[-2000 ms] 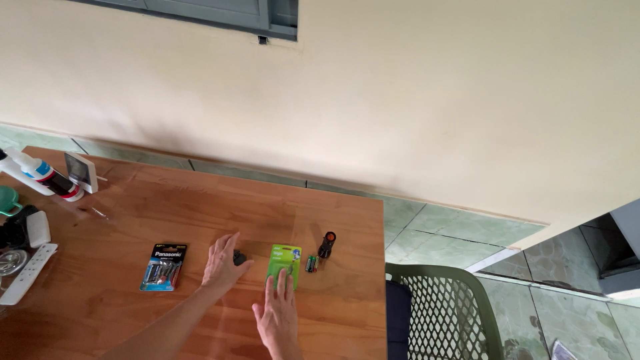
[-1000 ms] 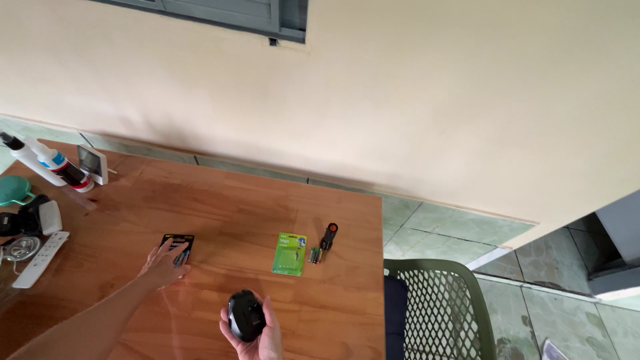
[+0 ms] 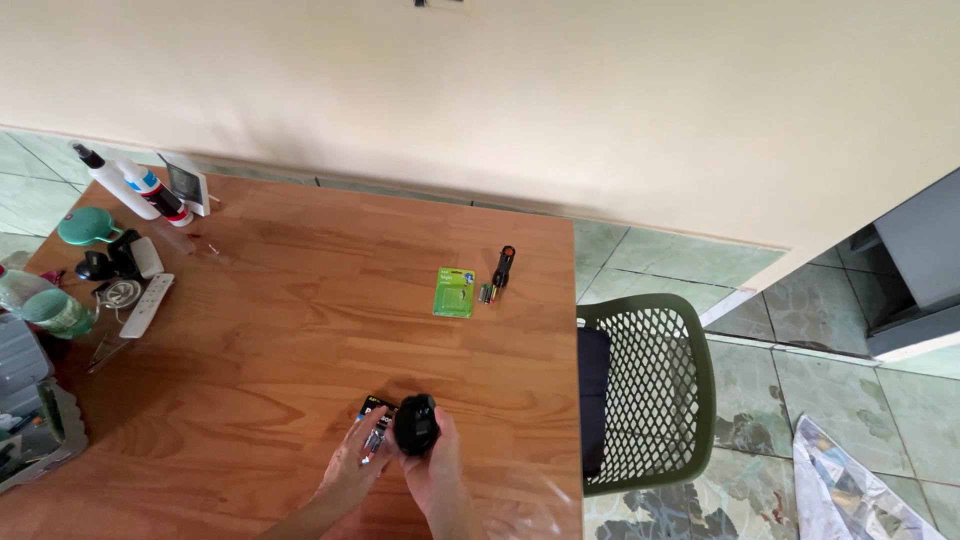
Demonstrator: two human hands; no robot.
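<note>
My right hand (image 3: 435, 465) holds a black computer mouse (image 3: 416, 425) above the lower middle of the wooden table. Close at its left, my left hand (image 3: 354, 457) has its fingers on a black Panasonic battery pack (image 3: 373, 442), with batteries showing through its clear front. The fingers partly cover the pack. Farther back lies a green battery blister card (image 3: 454, 292). Just right of it are several loose small batteries (image 3: 487, 294) and a black flashlight with an orange end (image 3: 505, 264).
At the table's left stand two bottles (image 3: 161, 196) and a small framed display (image 3: 187, 186). Nearer are a green round case (image 3: 86, 226), a white power strip (image 3: 147, 306), a jar (image 3: 58, 311) and a grey plastic box (image 3: 45, 442). A green mesh chair (image 3: 652, 394) stands at the right edge.
The mouse has been picked up in my right hand. My left hand moved from the mouse to the Panasonic pack, and the pack has shifted right, beside the mouse. The view has shifted.
</note>
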